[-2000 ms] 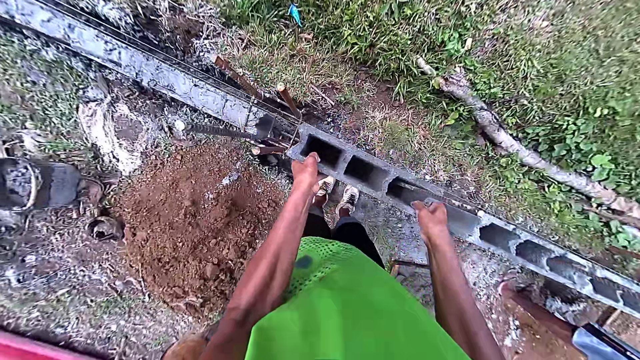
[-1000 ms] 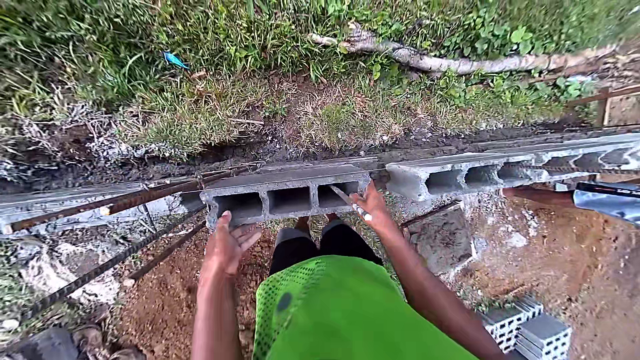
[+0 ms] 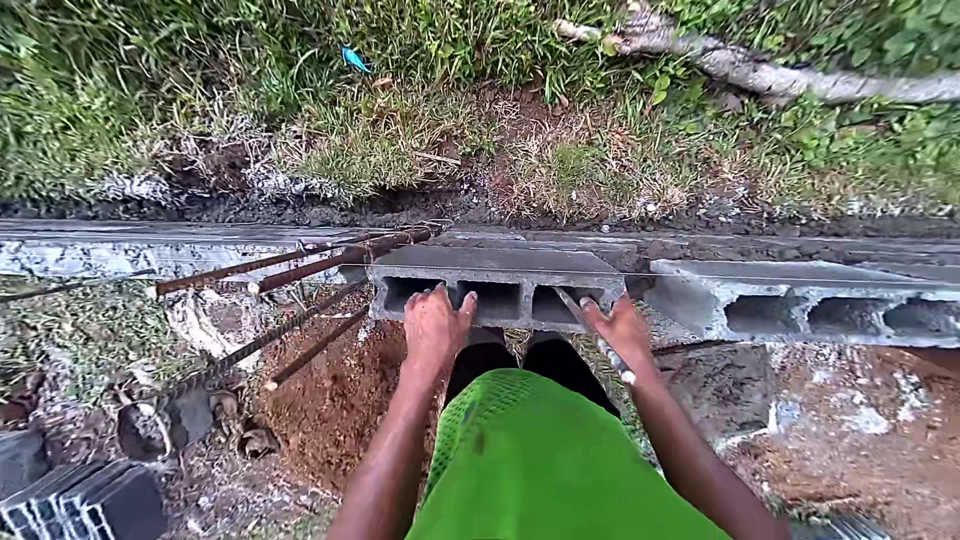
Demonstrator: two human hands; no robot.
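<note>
A hollow concrete block [image 3: 495, 262] with several cells lies on the wall line, beside rusty rebar [image 3: 337, 262] and along a taut string [image 3: 705, 274]. My left hand [image 3: 436, 322] grips the block's near side, fingers in and over the web between its left and middle cells. My right hand [image 3: 619, 326] holds the near right corner, its thumb by the right cell. A thin rod [image 3: 615, 360] rises through that cell past the right hand, its pale end near the wrist. A gap parts the block from the laid blocks [image 3: 795, 300] at the right.
Several rebars [image 3: 232, 352] stick out toward me on the left. A dirt pile [image 3: 337, 390] lies below them, near a bucket [image 3: 146, 431] and stacked concrete blocks [image 3: 97, 502]. Grass and a fallen branch [image 3: 787, 79] lie beyond the wall. A mortar-smeared board [image 3: 712, 386] is at the right.
Two seconds ago my right hand was farther along the row of blocks; now it is at the held block's right corner. My left hand has moved from the block's left end toward its middle web. The view has turned.
</note>
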